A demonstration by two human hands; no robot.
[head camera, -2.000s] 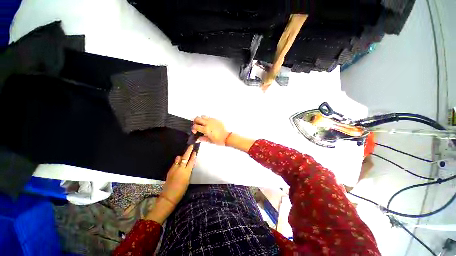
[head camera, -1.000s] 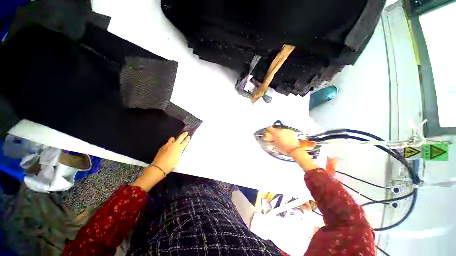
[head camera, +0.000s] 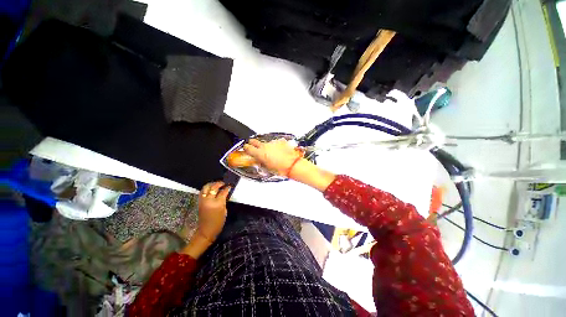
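A black garment panel lies flat on the white table cover, with a dark grey textured piece on it. My right hand grips the handle of a silver pointed steam iron. The iron's tip points left and sits at the panel's right end, over part of the edge. My left hand is at the panel's near right corner, by the table's front edge, with its fingers pinching the cloth. The edge under the iron is hidden.
A thick black stack of garment pieces stands at the far side, with a tan strip against it. The iron's dark hose arches to the right, by white string. A white bag and crumpled cloth lie below the table at left.
My right hand has brought the iron leftward from the right of the table onto the panel's end. My left hand has shifted down to the panel's near corner.
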